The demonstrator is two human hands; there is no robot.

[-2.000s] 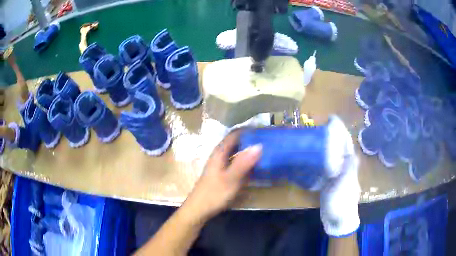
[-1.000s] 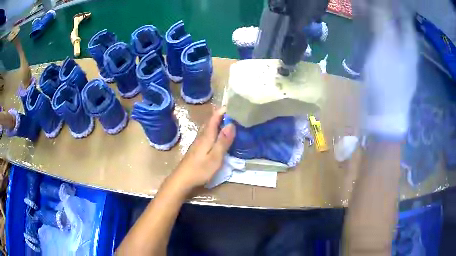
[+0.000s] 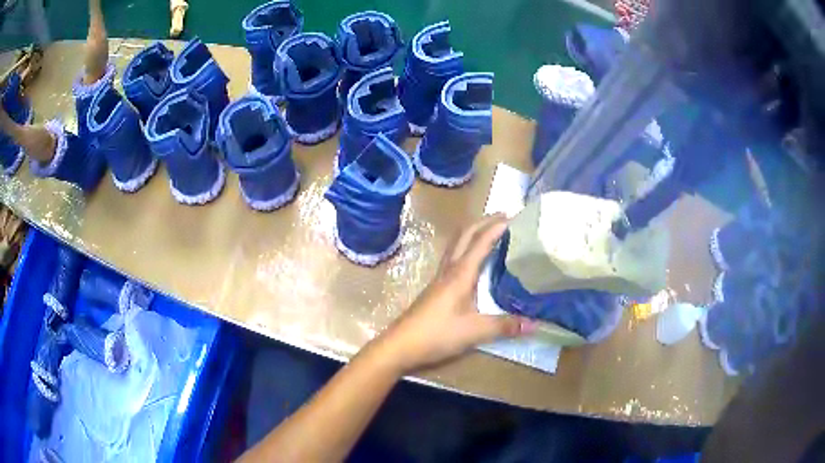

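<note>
A blue boot upper (image 3: 561, 306) lies on its side, clamped between the cream press pad (image 3: 579, 244) and the pale lower block. Its white fleece edge points right. My bare left hand (image 3: 461, 303) holds the upper's left end, fingers behind and thumb in front. My right hand is not visible; a dark, blurred arm shape fills the right edge. The dark press arm (image 3: 592, 131) leans over the pad. A flat white sheet (image 3: 529, 354) lies under the press. A white glue bottle (image 3: 678, 323) lies right of it, beside a yellow item (image 3: 644, 309).
Several blue uppers (image 3: 373, 203) stand in rows at left on the brown bench top (image 3: 271, 298). More uppers (image 3: 760, 280) are grouped at right. A blue crate (image 3: 194, 380) with uppers is below left. Another person's hand (image 3: 27, 136) touches an upper at far left.
The upper went from between my hands to under the pad. My gloved right hand rose and left view. The view has swung, shifting the bench rightward, and the press arm looks more tilted.
</note>
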